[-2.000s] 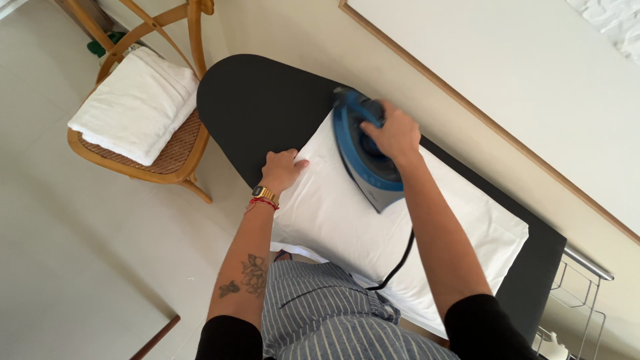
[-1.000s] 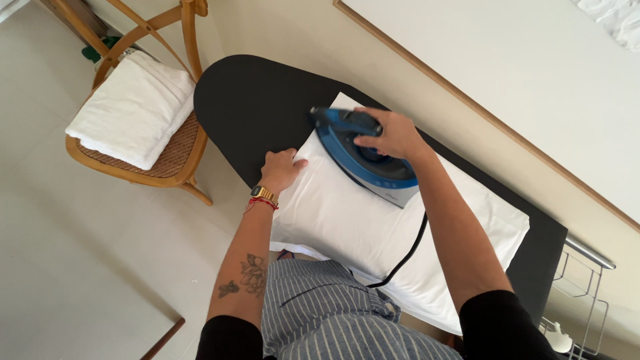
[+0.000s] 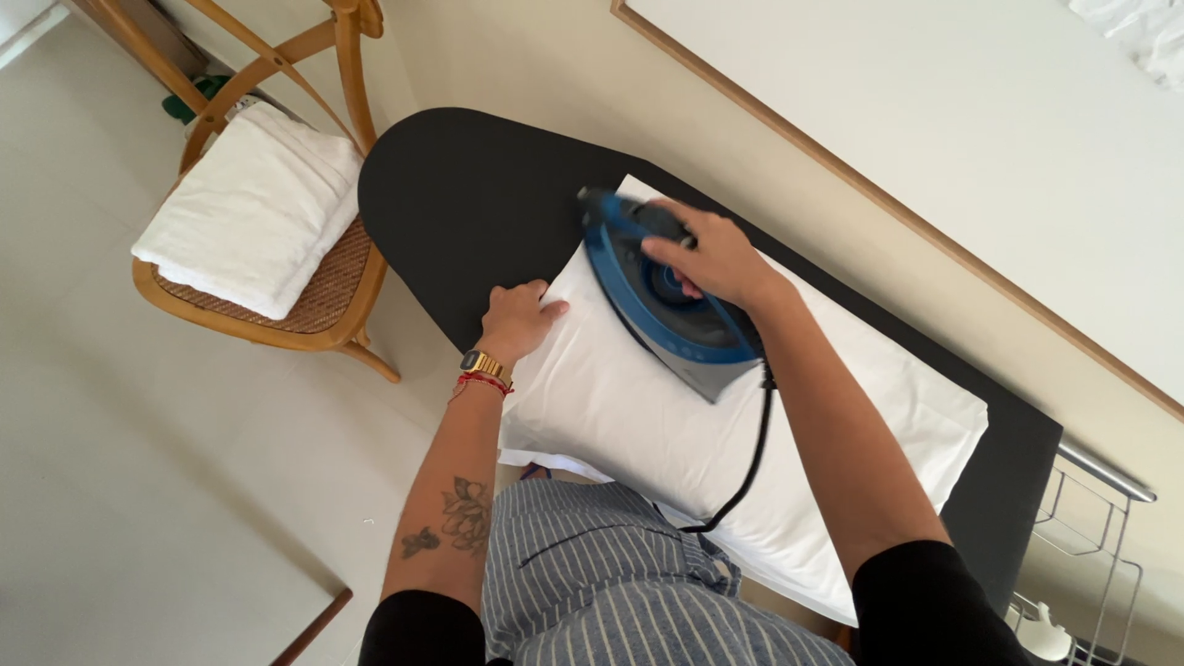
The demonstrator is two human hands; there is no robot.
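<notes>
My right hand grips the handle of a blue and grey clothes iron, which lies over a white cloth near its upper left end. The iron's black cord runs down across the cloth toward my waist. My left hand rests at the cloth's left edge, with fingertips on that edge and the thumb on the fabric; whether it pinches the cloth cannot be told. The cloth is spread over a black ironing board and hangs over its near side.
A wooden chair with a woven seat stands at the left, bearing a folded white cloth. A wood-edged white surface lies beyond the board. A metal wire rack is at the lower right.
The iron has moved about over the cloth's upper left part in my right hand, and its tilt has changed. My left hand has stayed at the cloth's left edge.
</notes>
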